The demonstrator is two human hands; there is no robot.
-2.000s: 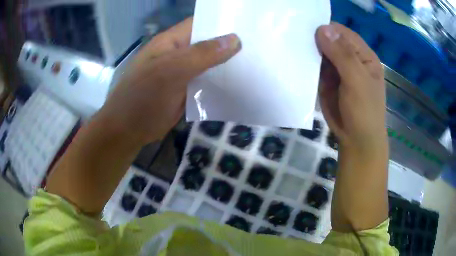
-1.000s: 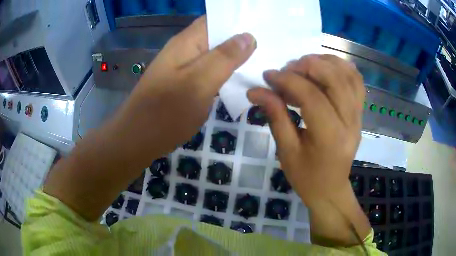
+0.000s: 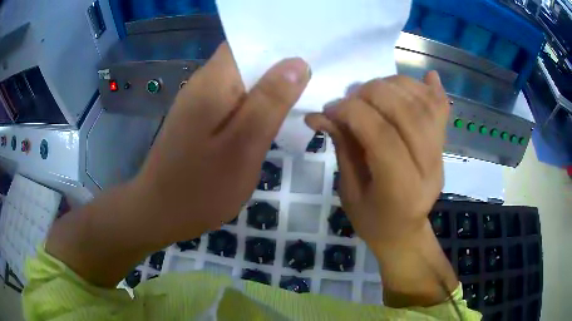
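Note:
A white sheet (image 3: 313,37) is held up in front of me, its top cut off by the frame. My left hand (image 3: 232,125) grips its lower left side, thumb on the face. My right hand (image 3: 382,144) has its fingers curled at the sheet's lower edge, thumb and forefinger pinching near the bottom. Below lies a white cell tray (image 3: 282,229) with round black parts (image 3: 261,249) in many pockets; some pockets are empty. My hands and forearms hide parts of the tray.
A metal control panel with green buttons (image 3: 483,130) and a red switch (image 3: 113,86) lies behind my hands. A black cell tray (image 3: 511,251) is at right, a second white tray (image 3: 28,216) at far left. A grey-white machine (image 3: 37,150) stands left.
My right hand has moved from the sheet's right side to its lower edge, and the sheet's lower part is now bent. The view has shifted, showing more of the panel and black tray.

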